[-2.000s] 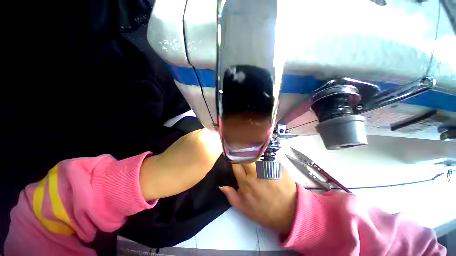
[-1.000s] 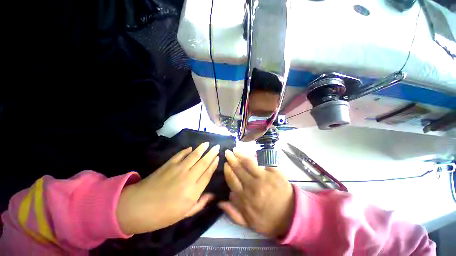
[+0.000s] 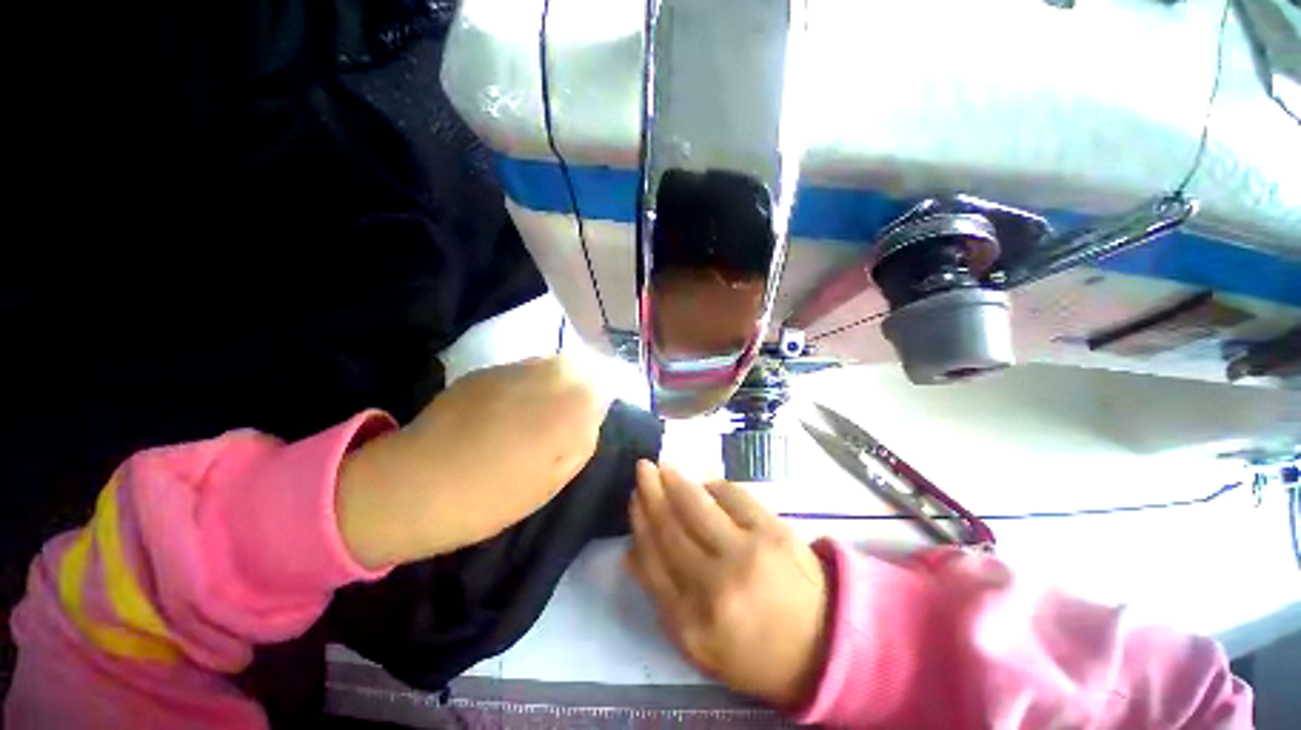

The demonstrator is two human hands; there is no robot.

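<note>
The black garment (image 3: 257,243) lies as a large heap left of the machine. A part of it, a black fabric piece (image 3: 571,499), runs under my left hand up to the needle area. My left hand (image 3: 492,449) lies on this piece, its fingers reaching under the machine head, where glare hides the tips. My right hand (image 3: 735,578) lies flat at the right edge of the piece, fingertips touching it. The sewing machine (image 3: 571,114) stands above my hands. Its shiny curved guard (image 3: 713,129) hides the needle and presser foot.
Thread snips (image 3: 899,478) lie right of the needle. The ribbed tension dial (image 3: 755,454) and larger grey knob (image 3: 947,335) project from the head. A dark thread (image 3: 999,515) crosses the white table (image 3: 1099,442). A ruler tape (image 3: 571,713) runs along the front edge.
My left hand has moved forward and right, its fingers now under the head. My right hand has shifted slightly down. The fabric now hangs in a narrower fold between them.
</note>
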